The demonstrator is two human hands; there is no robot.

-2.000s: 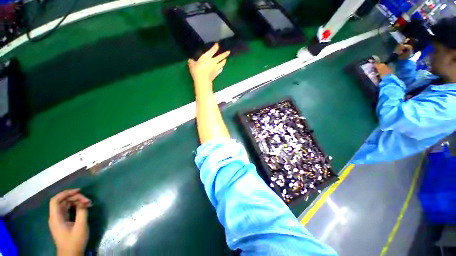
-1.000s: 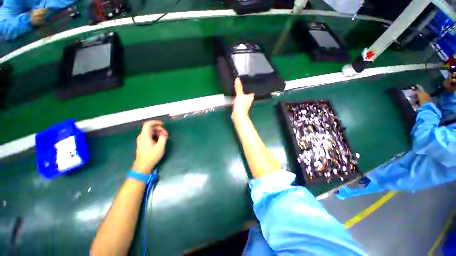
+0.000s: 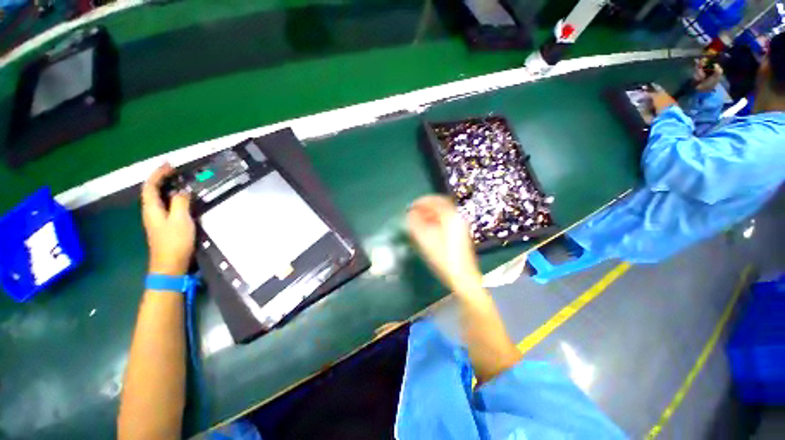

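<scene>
The tablet unit (image 3: 267, 228) lies tilted on its black carrier tray (image 3: 323, 193) on the bench in front of me, its silver-white panel facing up and its circuit board (image 3: 215, 174) at the far left end. My left hand (image 3: 169, 219), with a blue wrist strap, is at that end, fingertips curled at the unit's upper left corner; whether they hold a small part cannot be seen. My right hand (image 3: 441, 236) is blurred, away from the unit, beside the left edge of the black parts tray (image 3: 540, 225) heaped with glittering bits. Its fingers look curled; their contents are hidden.
A blue parts bin (image 3: 17, 236) with white pieces stands at the left. Beyond the white rail (image 3: 379, 112), the green conveyor (image 3: 232, 77) carries other units. A white post with a red spot stands at the back. A person in a light-blue smock works at the right.
The unit with its carrier has come off the conveyor onto the bench. My left hand has moved to its far left end. My right hand has left it and moved beside the parts tray.
</scene>
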